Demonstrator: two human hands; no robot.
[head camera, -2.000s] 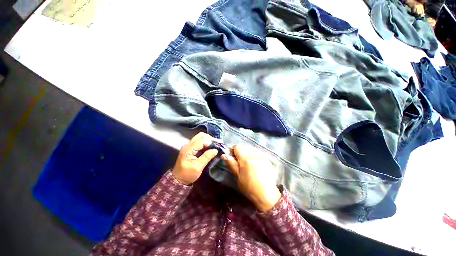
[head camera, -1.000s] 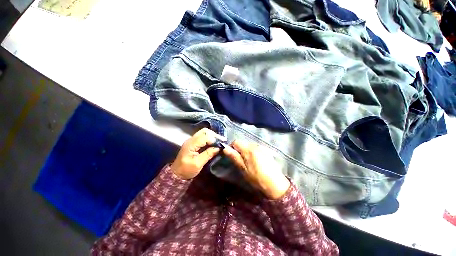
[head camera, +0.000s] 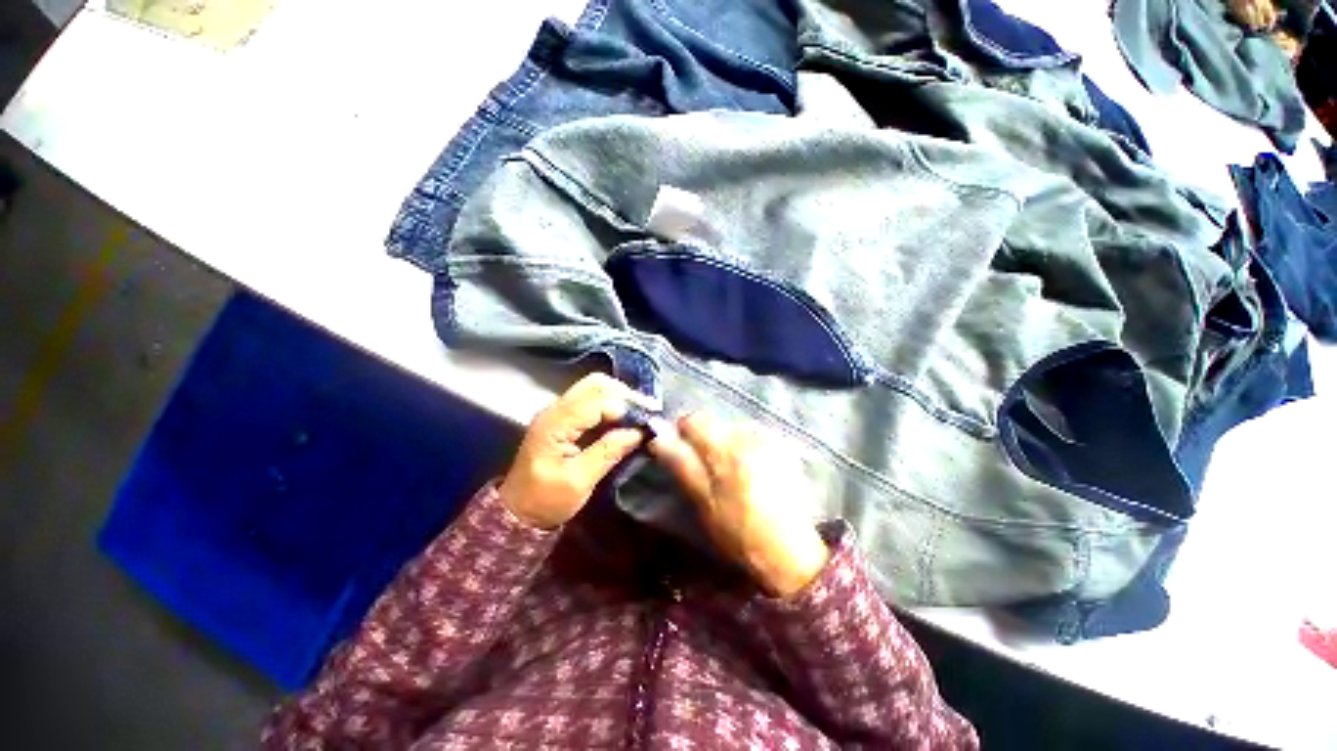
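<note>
A denim jacket (head camera: 909, 250) lies inside out on the table, its grey-green wrong side up, with a dark blue half-oval patch (head camera: 733, 316) and a dark hollow opening (head camera: 1100, 433). A small white label (head camera: 679, 213) shows above the half-oval. My left hand (head camera: 565, 452) pinches a short doubled dark blue edge (head camera: 639, 417) of the jacket at its near side. My right hand (head camera: 741, 492) is beside it, its fingertips against the same edge. No tool can be made out in either hand.
A white table (head camera: 352, 162) carries a second blue denim garment (head camera: 660, 66) beneath the jacket, more garments (head camera: 1217, 74) at the far right, a brown card (head camera: 191, 18) at far left and a red strip (head camera: 1320, 643) at right. A blue bin or sheet (head camera: 264, 484) is below. A person's hand (head camera: 1254, 13) shows at top right.
The view has shifted slightly. Both hands stay at the same edge; my right hand's angle has changed a little. The jacket lies nearly the same.
</note>
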